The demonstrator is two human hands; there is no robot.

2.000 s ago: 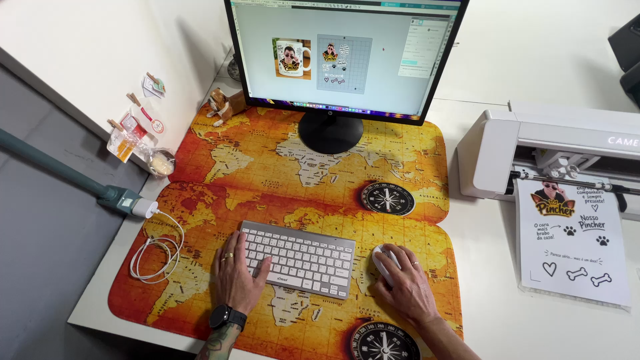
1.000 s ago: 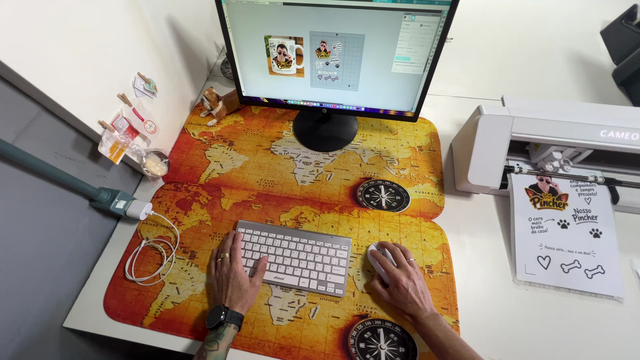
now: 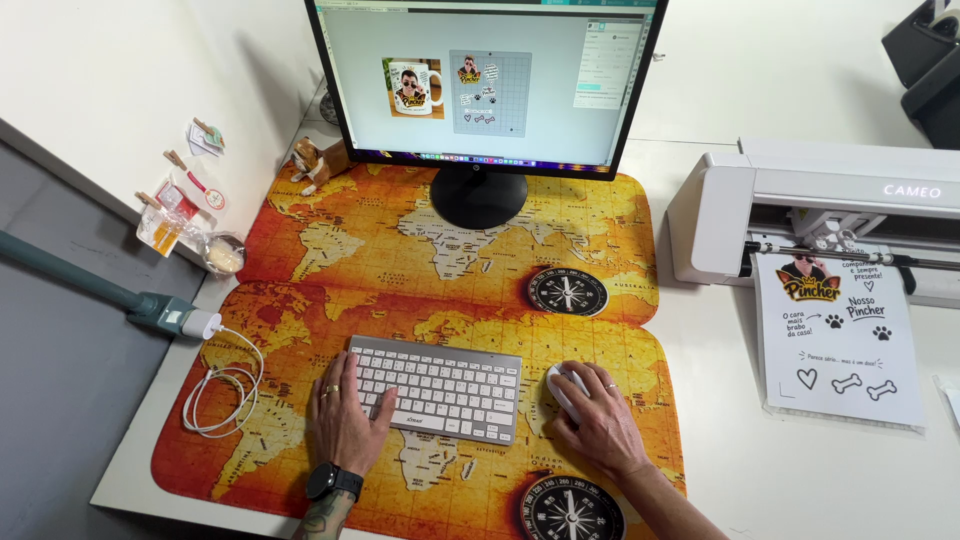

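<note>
My left hand (image 3: 349, 420) rests flat at the left end of a white and silver keyboard (image 3: 439, 390), fingers apart, a ring on one finger and a black watch on the wrist. My right hand (image 3: 600, 424) lies over a white computer mouse (image 3: 564, 390), its fingers curled round it. Both lie on an orange world-map desk mat (image 3: 420, 307). Behind the mat the monitor (image 3: 487, 90) shows a mug picture and a grid sheet with graphics. To the right, a white Cameo cutting machine (image 3: 840, 180) has a printed sheet (image 3: 832, 337) under its roller bar.
A dog figurine (image 3: 319, 161) stands left of the round black monitor base (image 3: 478, 199). A white charger (image 3: 201, 324) with a coiled cable (image 3: 221, 405) is at the left edge. Small tags (image 3: 176, 206) hang on clothespins by the left wall. A black tape dispenser (image 3: 930, 82) stands back right.
</note>
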